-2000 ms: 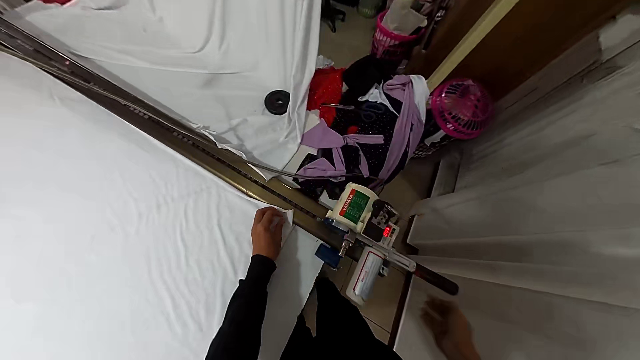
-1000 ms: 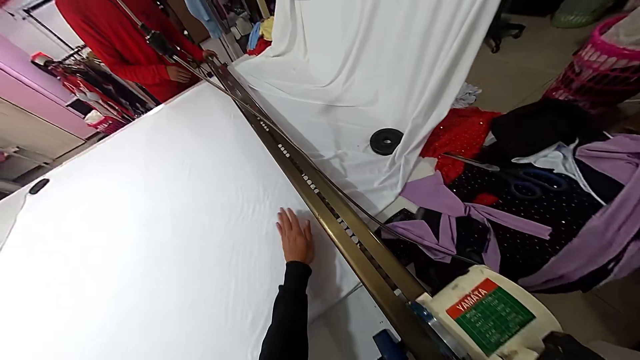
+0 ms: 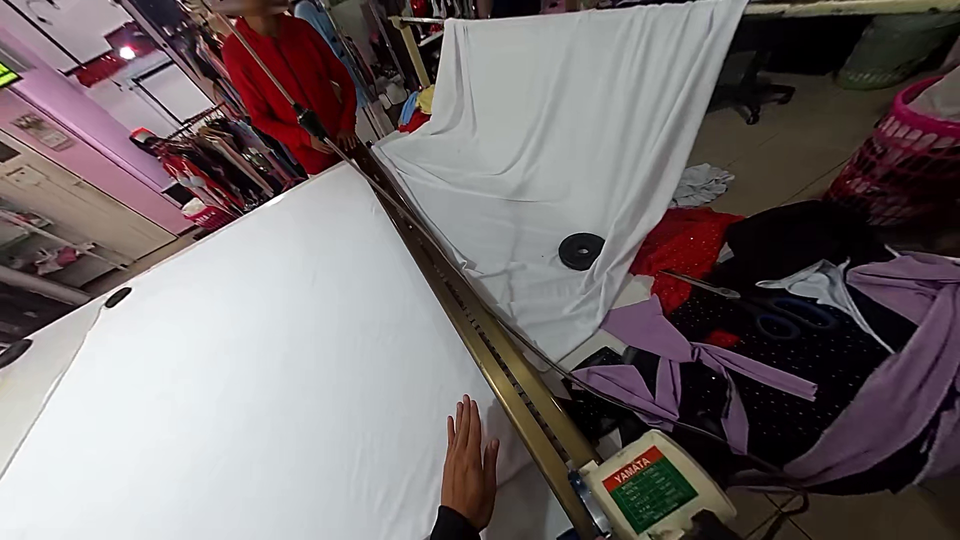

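Observation:
My left hand (image 3: 470,469) lies flat, palm down with fingers extended, on the white fabric (image 3: 255,352) spread over the table. Just right of it runs a long brass-coloured metal rail (image 3: 480,330) with a slot along its middle. At the rail's near end sits a Yamata cloth end cutter (image 3: 660,487) with a red and green plate. Only a dark, unclear shape shows at the cutter's lower edge, so my right hand cannot be made out. Beyond the rail, more white cloth (image 3: 555,150) hangs in folds, with a black ring-shaped weight (image 3: 581,251) on it.
A person in a red jacket (image 3: 289,82) stands at the rail's far end. Large scissors (image 3: 780,311) lie on dark, red and lilac fabric pieces at right. A pink basket (image 3: 900,165) stands behind them. A cable follows the rail. Black discs (image 3: 118,298) rest at the table's left edge.
My left hand, pinching the fabric edge by the cutter two seconds ago, now lies flat on the cloth. The view has swung toward the rail's far end.

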